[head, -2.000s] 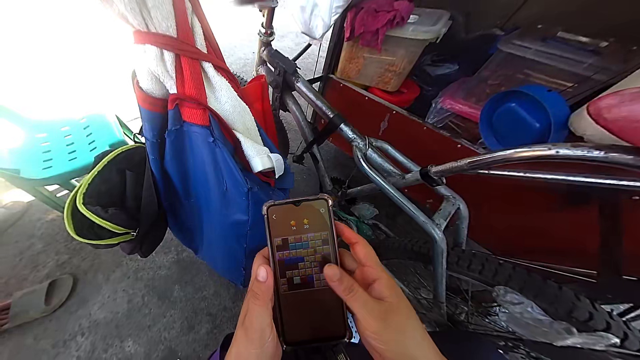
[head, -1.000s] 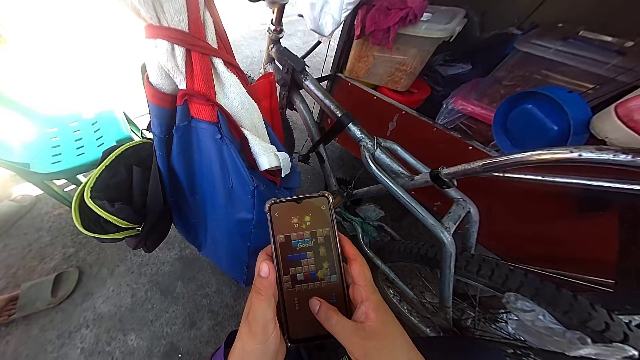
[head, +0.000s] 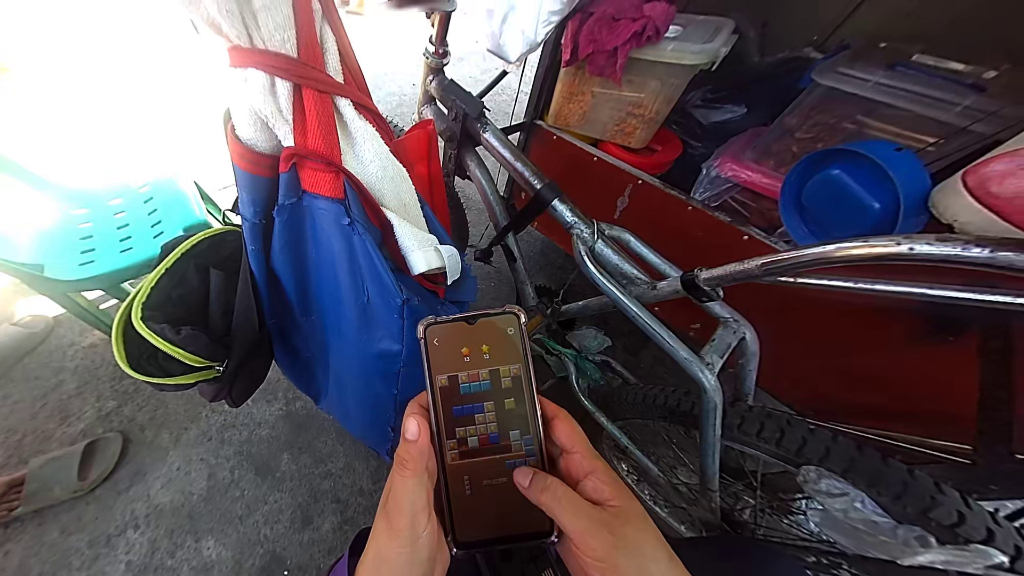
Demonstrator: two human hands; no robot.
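A smartphone (head: 490, 432) in a clear case stands nearly upright in both hands, low in the middle of the view. Its screen shows a block puzzle on a brown background. My left hand (head: 412, 492) holds the phone's left edge, thumb along the side. My right hand (head: 596, 488) supports the right edge, its thumb tip at the lower right of the screen, just under some blue blocks. The fingers behind the phone are mostly hidden.
A blue bag (head: 336, 296) with red straps and a white towel (head: 384, 184) hangs left of a metal cycle frame (head: 560, 208). Right are a knobby tyre (head: 848, 472), a blue basin (head: 852, 192) and a plastic container (head: 616, 96). A teal plastic seat (head: 112, 228) and a sandalled foot (head: 64, 476) are left.
My right thumb has moved from the lower middle of the screen towards its right side. The block pattern on the screen has changed. Both hands keep hold of the phone.
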